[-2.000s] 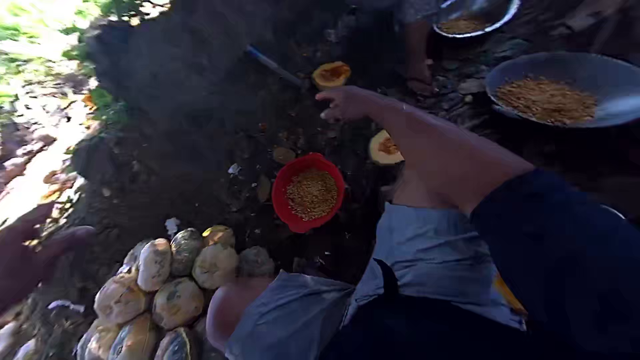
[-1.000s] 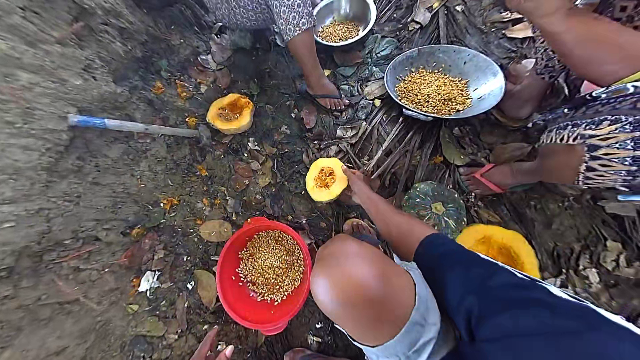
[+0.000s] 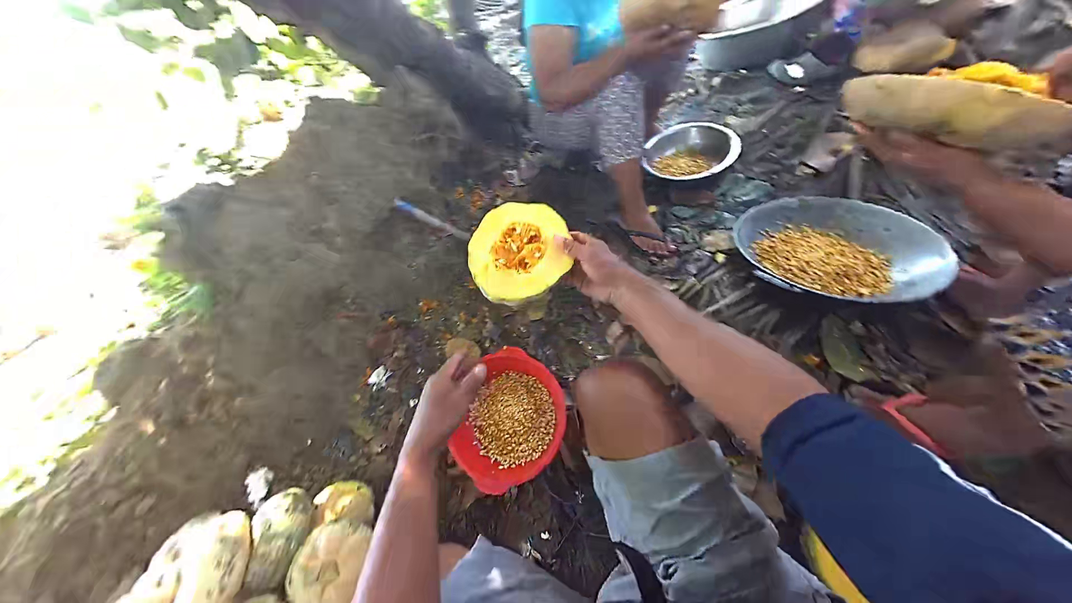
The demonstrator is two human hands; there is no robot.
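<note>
My right hand (image 3: 593,266) grips the right edge of a cut pumpkin half (image 3: 517,253), its yellow flesh and orange, seedy hollow facing up. Below it, a red plastic bowl (image 3: 548,456) on the ground holds many pale pumpkin seeds (image 3: 512,419). My left hand (image 3: 450,394) is at the bowl's upper left rim, thumb and fingers near the edge; whether it grips the rim is unclear.
Whole pumpkins (image 3: 331,561) are piled at lower left. A long-handled tool (image 3: 429,219) lies beyond the pumpkin half. A metal pan (image 3: 921,260) and a metal bowl (image 3: 727,151) hold seeds. Two people with pumpkins are at the top and right.
My right hand has raised the pumpkin half from the ground, where it was a second ago. My left hand has come up to the red bowl. The view has swung widely.
</note>
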